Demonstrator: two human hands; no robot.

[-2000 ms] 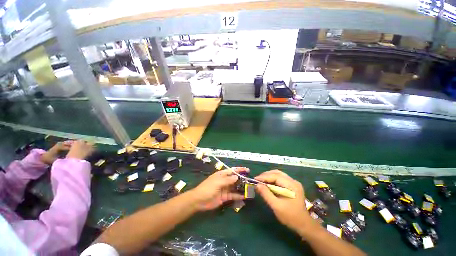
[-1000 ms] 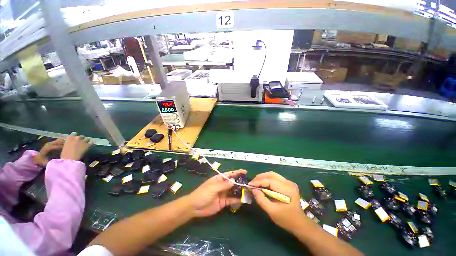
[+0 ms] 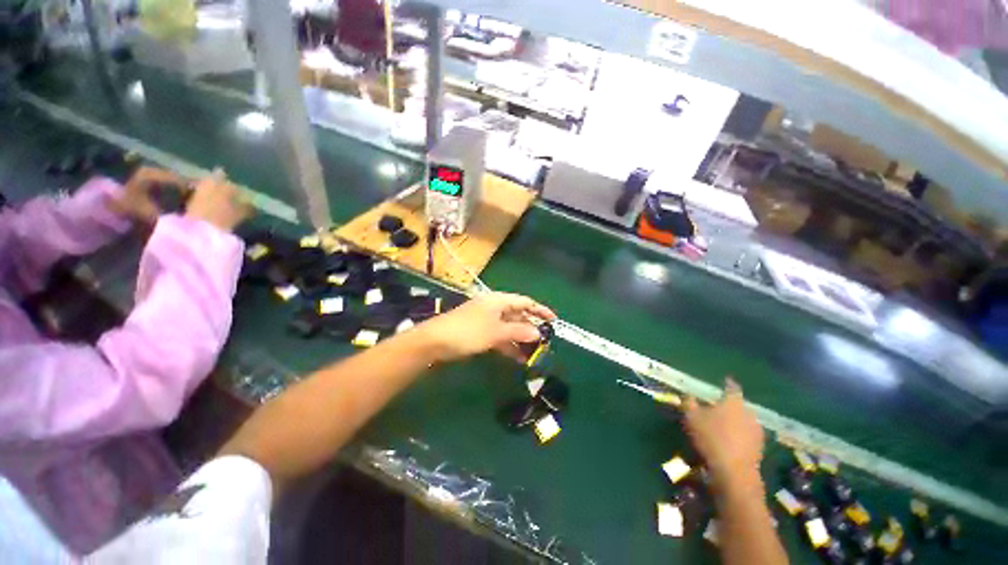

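Note:
My left hand (image 3: 492,329) holds a small black electronic unit (image 3: 541,342) with a yellow-edged tab, above the green belt. My right hand (image 3: 724,433) is apart to the right, holding the yellow-handled probe (image 3: 665,396), its thin metal shaft pointing left. Two or so black units (image 3: 535,409) with pale tabs lie below my left hand. Black units lie in a pile (image 3: 321,289) on the left; shinier units with pale batteries lie in a pile (image 3: 831,510) on the right, some partly hidden by my right hand and forearm.
A power supply (image 3: 455,182) with red and green digits stands on a wooden board (image 3: 503,217) with loose black parts (image 3: 398,231). A metal post (image 3: 290,132) stands left. A person in pink sleeves (image 3: 182,320) works at left. A black-and-orange device (image 3: 667,220) is beyond the belt.
The view has turned and tilted. My right hand with the probe has moved away from my left hand, to the right. Units now show on the belt below my left hand.

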